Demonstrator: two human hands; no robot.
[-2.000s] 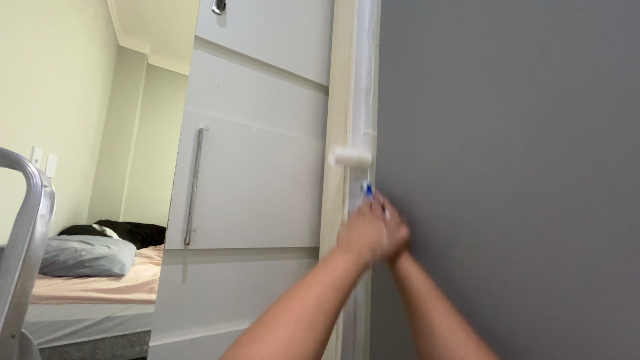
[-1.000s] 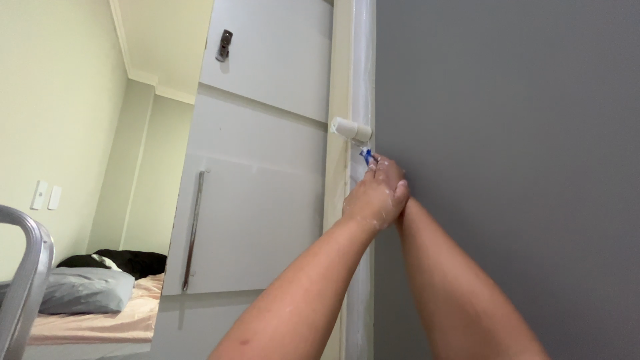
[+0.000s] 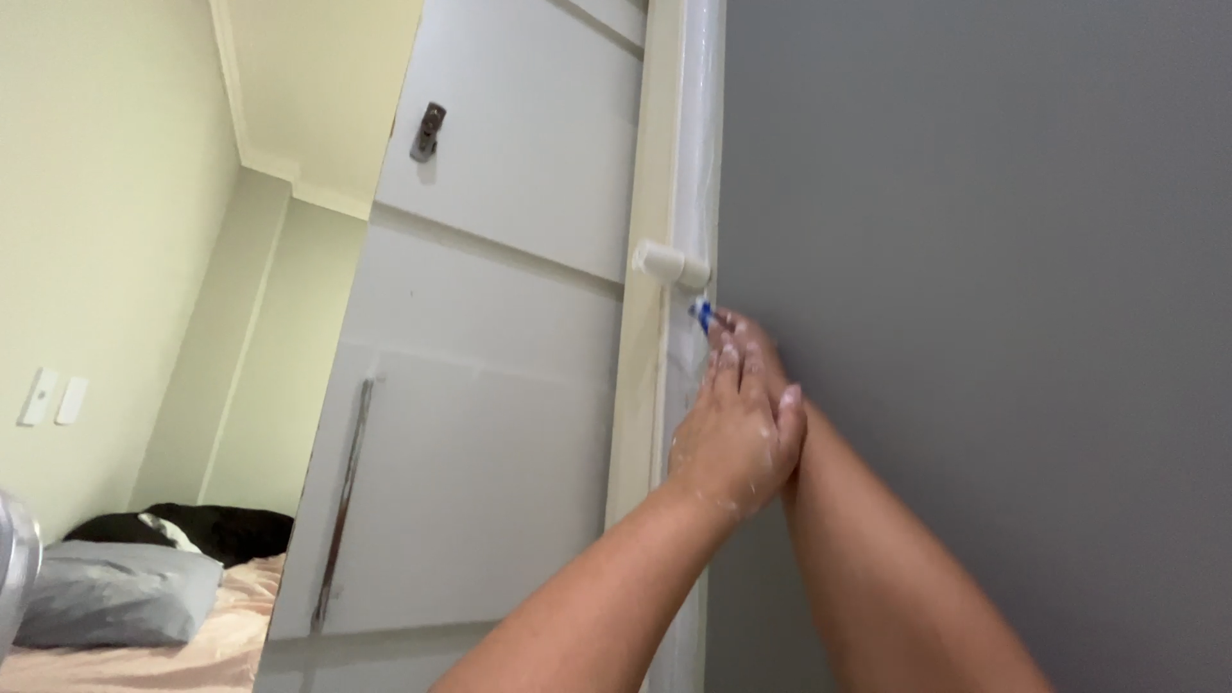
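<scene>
A white paint roller with a blue handle part lies against the door frame, whose strip beside the grey wall looks freshly white. Behind the roller, my right hand is closed around its handle, mostly covered by the other hand. My left hand, with white paint specks on fingers and wrist, presses over the right hand; whether its fingers also grip the handle is hidden.
A white panelled door with a long metal pull and a lock plate stands left of the frame. The grey wall is close on the right. Farther left are a bed with a grey pillow and a metal rail.
Both hands and the roller have moved up along the door frame. The view has tilted upward somewhat.
</scene>
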